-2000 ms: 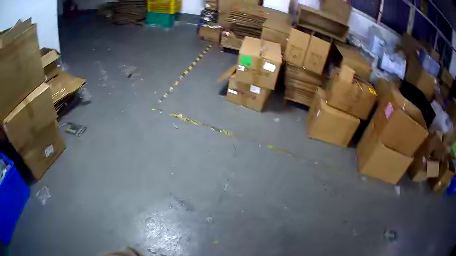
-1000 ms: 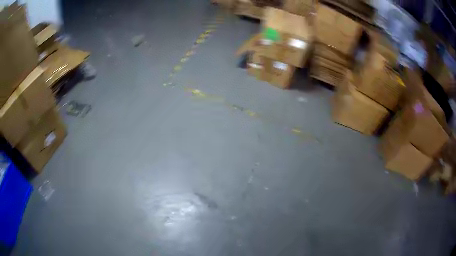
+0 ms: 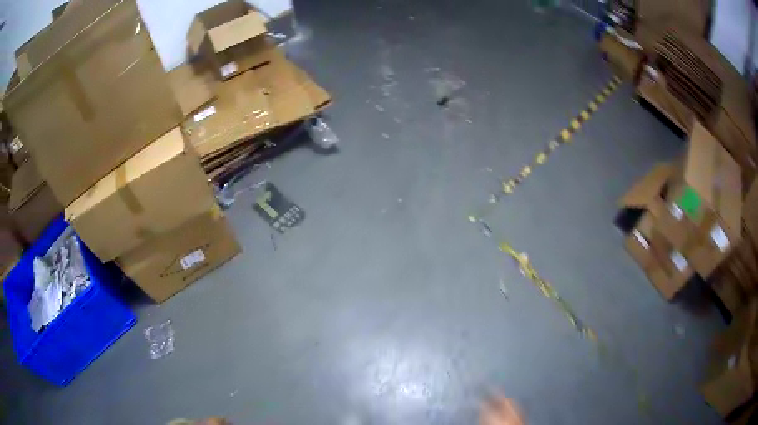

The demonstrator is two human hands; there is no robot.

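A blurred part of my right hand (image 3: 501, 409) shows at the bottom edge; its fingers and any hold cannot be made out. A small brownish patch at the bottom edge, left of centre, may be my left hand (image 3: 199, 421), nearly all cut off. A blue plastic crate (image 3: 79, 332) with white plastic scrap (image 3: 60, 280) stands on the floor at the left. Beside it a large closed brown carton (image 3: 150, 195) rests on another carton (image 3: 187, 259) with a white label.
Flattened cartons (image 3: 245, 116) lie behind the stack, with a small open carton (image 3: 237, 37) on top. Clear film (image 3: 160, 339) lies near the blue crate. Yellow-black tape (image 3: 573, 129) marks the grey floor. Cartons with a green label (image 3: 688, 202) stand at the right.
The view has swung left, so the crate and left cartons show more fully and the right-hand cartons have shifted towards the right edge. My right hand has come into the bottom edge.
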